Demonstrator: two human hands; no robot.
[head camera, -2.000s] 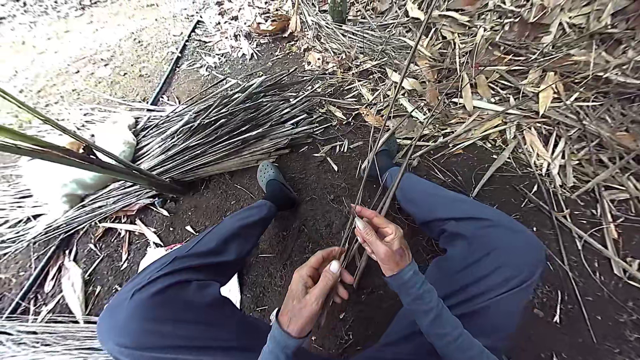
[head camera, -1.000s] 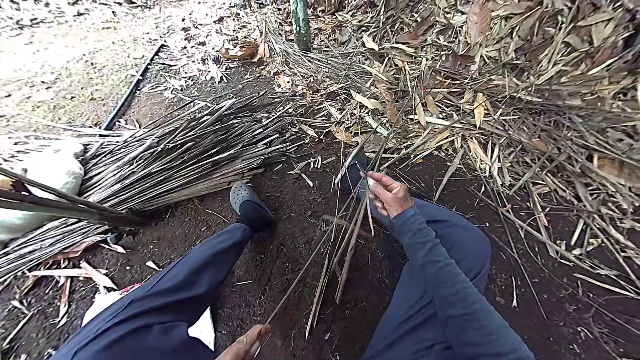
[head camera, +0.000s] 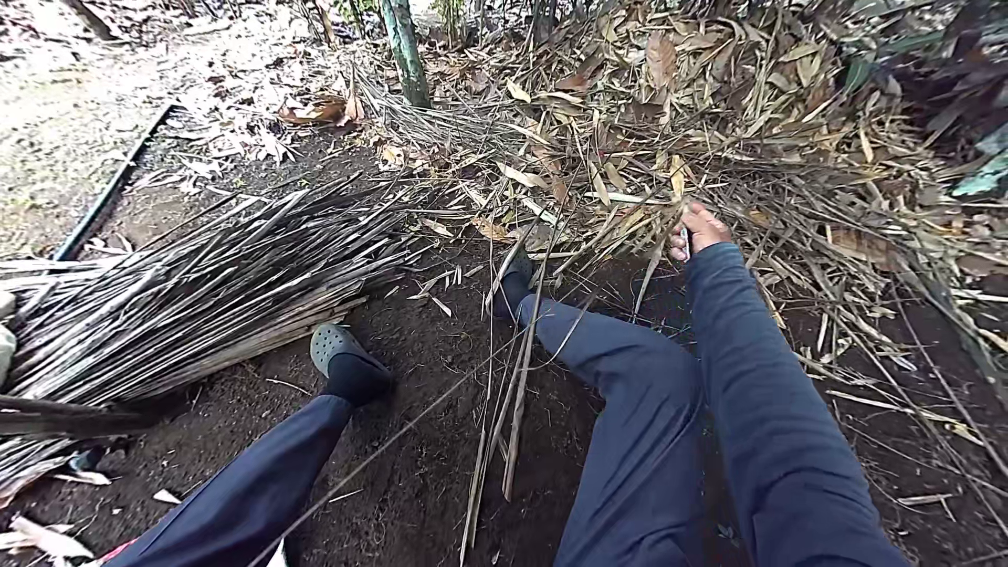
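My right hand (head camera: 699, 230) is stretched forward over the leaf litter, fingers closed on a small pale, shiny object (head camera: 686, 242), perhaps a blade; its kind cannot be told. Dry strips are close beside the fingers. Between my legs lies a loose handful of thin dry stalks (head camera: 516, 394), their far ends near my right shoe. One long thin stem (head camera: 409, 425) slants from the bottom edge up to those stalks. My left hand is out of the frame, so what it holds is hidden.
A large pile of dry stalks (head camera: 213, 291) lies on the left, beside my left clog (head camera: 337, 346). A dark pipe or bar (head camera: 114, 185) is behind it. A thin trunk (head camera: 405, 55) stands at the top. Dry leaves (head camera: 598, 173) and stems cover the ground ahead and right.
My right hand has moved away from the stalks, forward and to the right. Both hands were at the stalks two seconds ago; my left hand has since left the view at the bottom.
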